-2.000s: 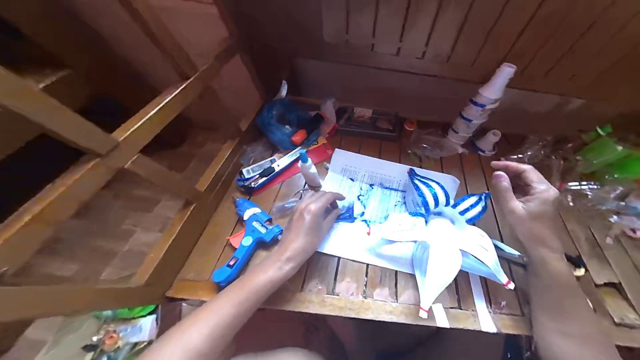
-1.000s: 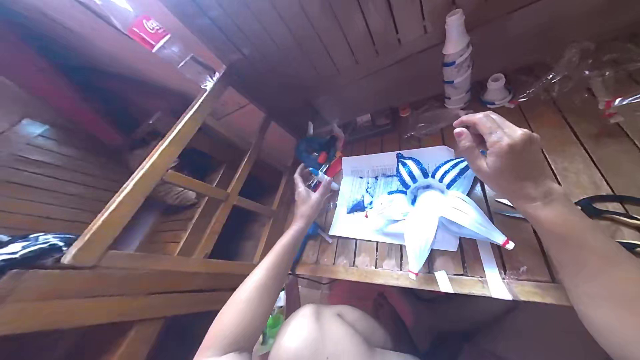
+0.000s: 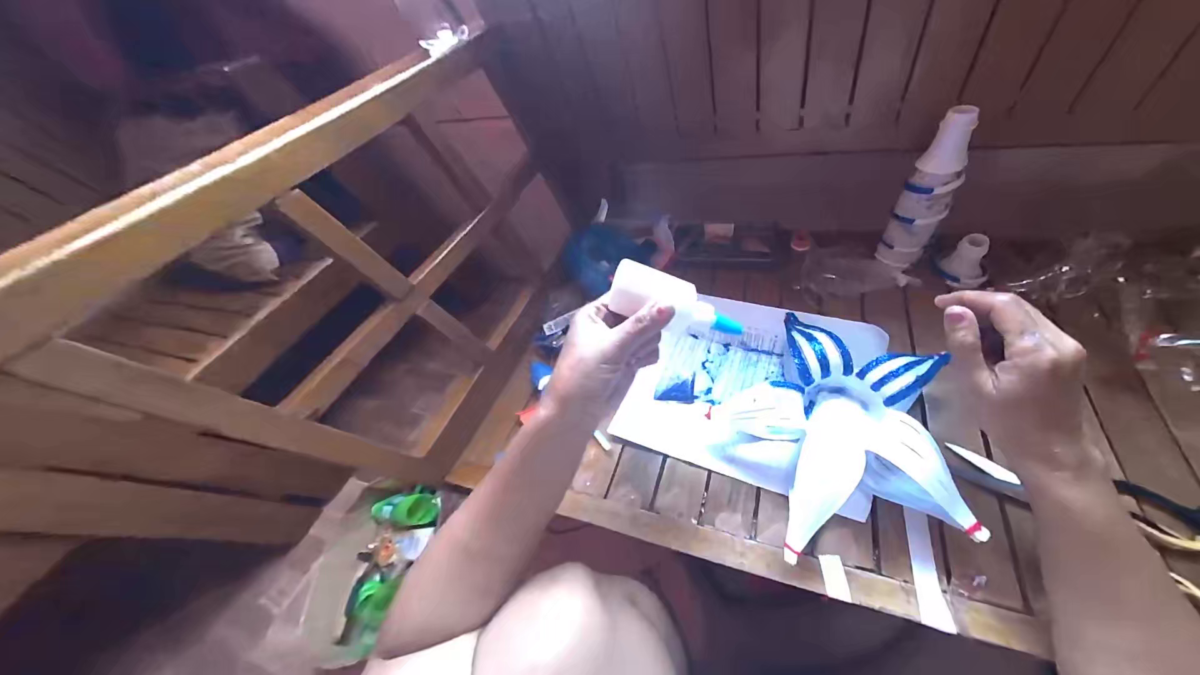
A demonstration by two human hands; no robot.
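My left hand point(image 3: 614, 352) holds a white squeeze glue bottle point(image 3: 656, 289), tilted so that its blue cap points right and slightly down. Below and right of it lies a white flower-like craft piece point(image 3: 839, 422), two of its petals striped with blue glitter and other tips banded red. It rests on white paper sheets point(image 3: 647, 417) strewn with blue glitter. My right hand point(image 3: 1017, 361) hovers over the slatted wooden table, right of the craft piece, fingers curled and apart, with nothing visible in it.
A stack of white cups with blue bands point(image 3: 923, 192) and a single white cup point(image 3: 966, 261) stand at the back. Clear plastic point(image 3: 848, 272) lies before them. White strips point(image 3: 926, 572) cross the front edge. A wooden railing point(image 3: 356, 422) runs along the left.
The glue bottle, which stood on the table two seconds ago, is now in my left hand, lifted above the paper. The view has shifted noticeably.
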